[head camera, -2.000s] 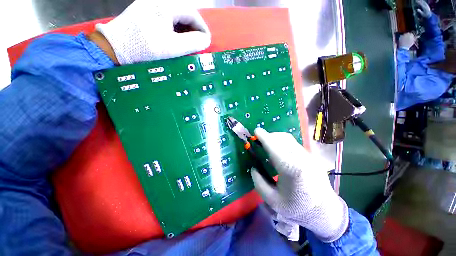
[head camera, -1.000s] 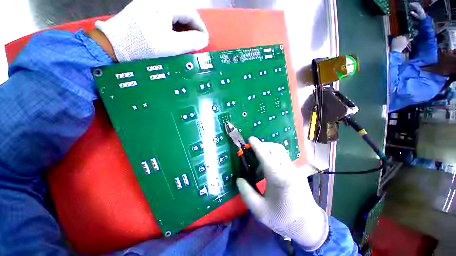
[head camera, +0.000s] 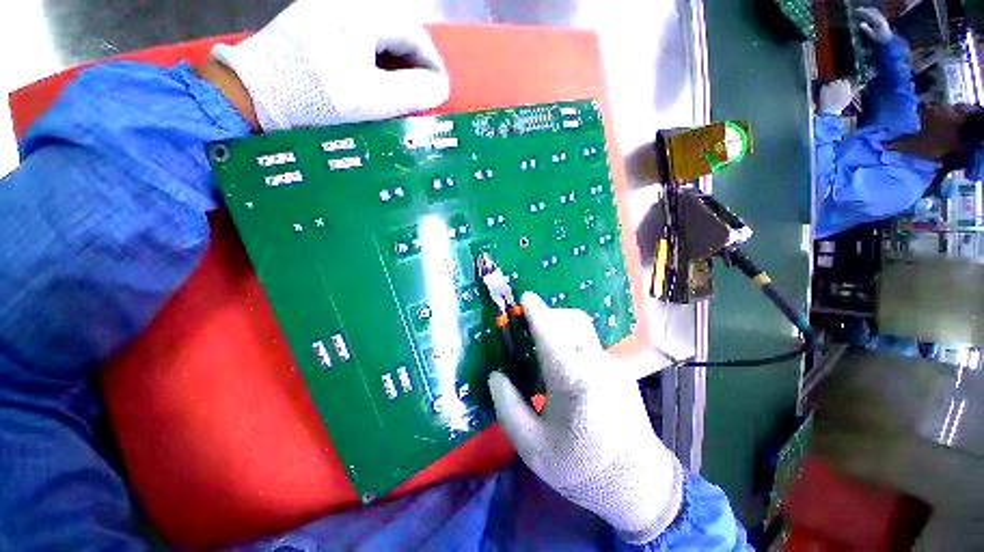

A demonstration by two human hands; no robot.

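Observation:
A large green printed circuit board lies tilted on a red mat, with silver solder spots facing up and a bright glare strip down its middle. My right hand, in a white glove, holds side cutters with black and orange handles. Their silver jaws are at the board's surface, right of the glare. My left hand, also gloved in white, rests at the board's far edge with fingers curled; whether it grips the edge is hidden.
Right of the mat stand an iron stand with a soldering iron, a yellow-handled tool and a solder wire spool. Beyond runs a green conveyor belt. Another person in blue is across it.
The board and the stand have shifted slightly left in view. My right hand has moved left and down with the cutters, whose jaws now point more steeply up. My left hand has hardly moved.

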